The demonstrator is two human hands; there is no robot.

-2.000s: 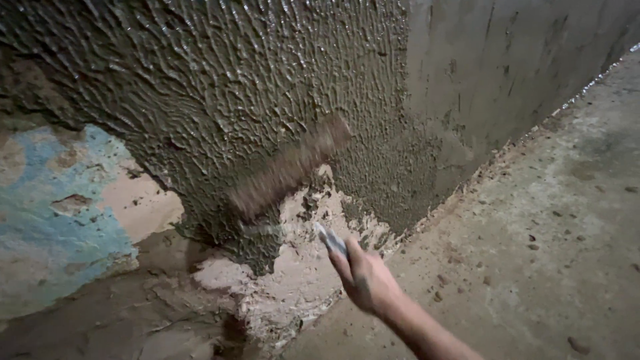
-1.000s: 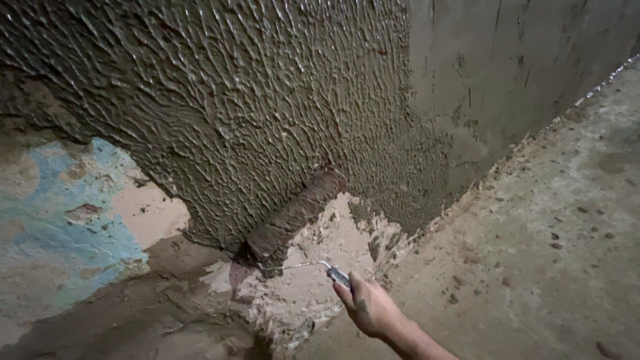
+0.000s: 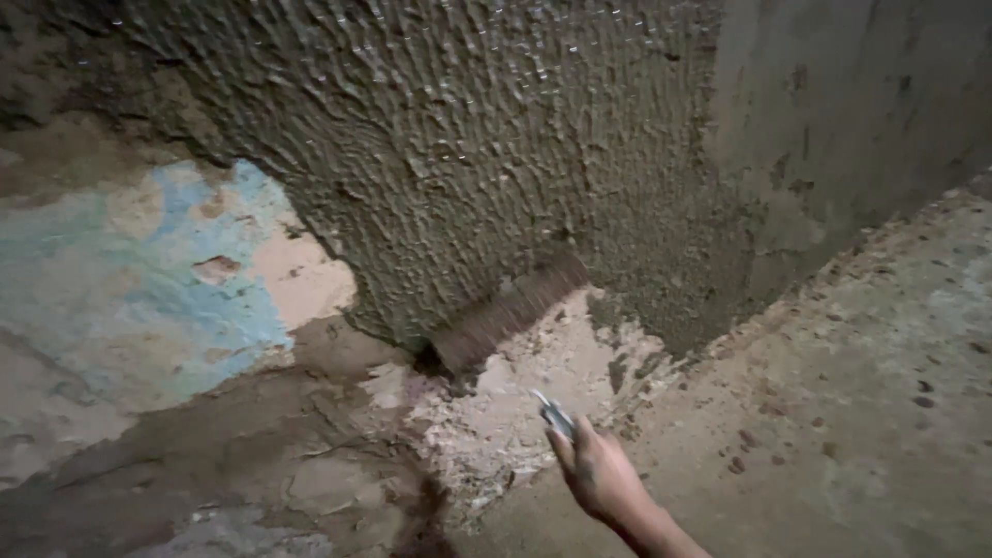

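Observation:
My right hand [image 3: 601, 469], low and right of centre, is closed around the handle of a paint roller [image 3: 508, 314]. The roller's brown, coated sleeve is slightly blurred and lies slantwise on the wall, along the lower edge of a wet grey-brown coating [image 3: 465, 155] with a ridged texture. Below the sleeve shows a bare, pale pinkish patch of wall [image 3: 558, 356]. The roller's thin frame is barely visible between handle and sleeve. My left hand is out of view.
At the left is a patch of peeling blue paint [image 3: 225, 271] on the wall. A smoother grey wall section [image 3: 837, 116] stands at upper right. The rough concrete floor [image 3: 876, 403], with scattered crumbs, meets the wall along a diagonal edge. Rough brown masonry [image 3: 256, 449] lies at lower left.
Two seconds ago the roller sleeve lay higher on the coating; it moved down to the edge of the pale patch, where it remains. The hand has stayed on the handle.

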